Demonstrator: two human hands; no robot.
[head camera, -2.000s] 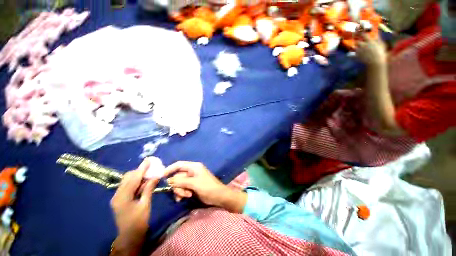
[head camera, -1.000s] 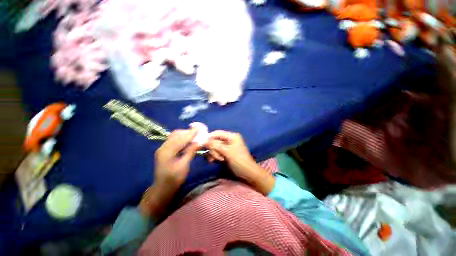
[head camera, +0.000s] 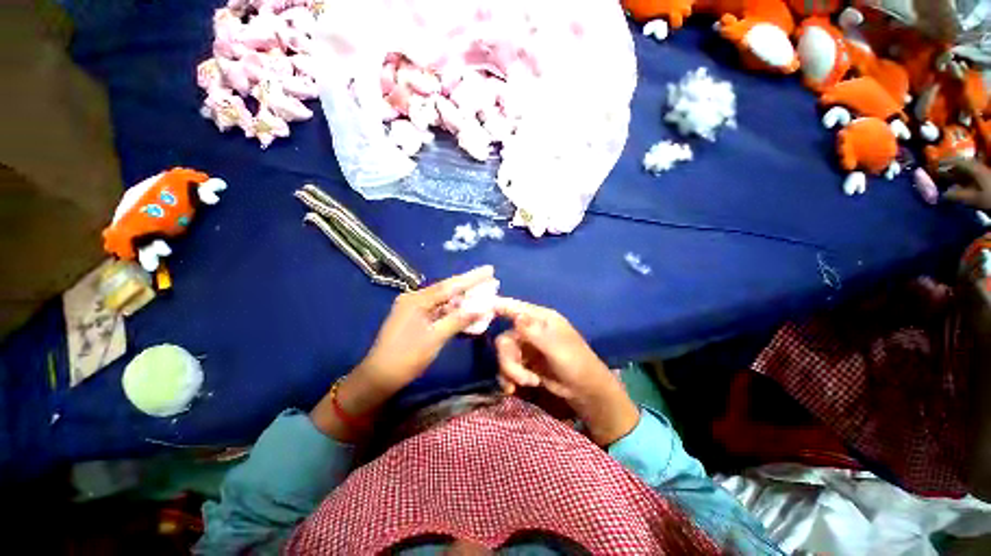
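A small pale pink-white plush piece is mostly hidden by fingertips, above the table's near edge. My left hand pinches it from the left. My right hand is at its right side, the index fingertip touching or very near the piece, the other fingers curled. Whether the right fingers hold a needle or thread is too fine to see. Long metallic forceps lie on the blue cloth just beyond my left hand.
Pink plush pieces heap beside a white plastic bag bearing more. Fibre stuffing lies right of it. Orange toys fill the far right, near another person's hand. At left are an orange toy, card and pale disc.
The view has swung left and steadied, so the left-side toy, card and disc show fully. My right hand's fingers have opened somewhat from their pinch; my left hand still holds the plush piece.
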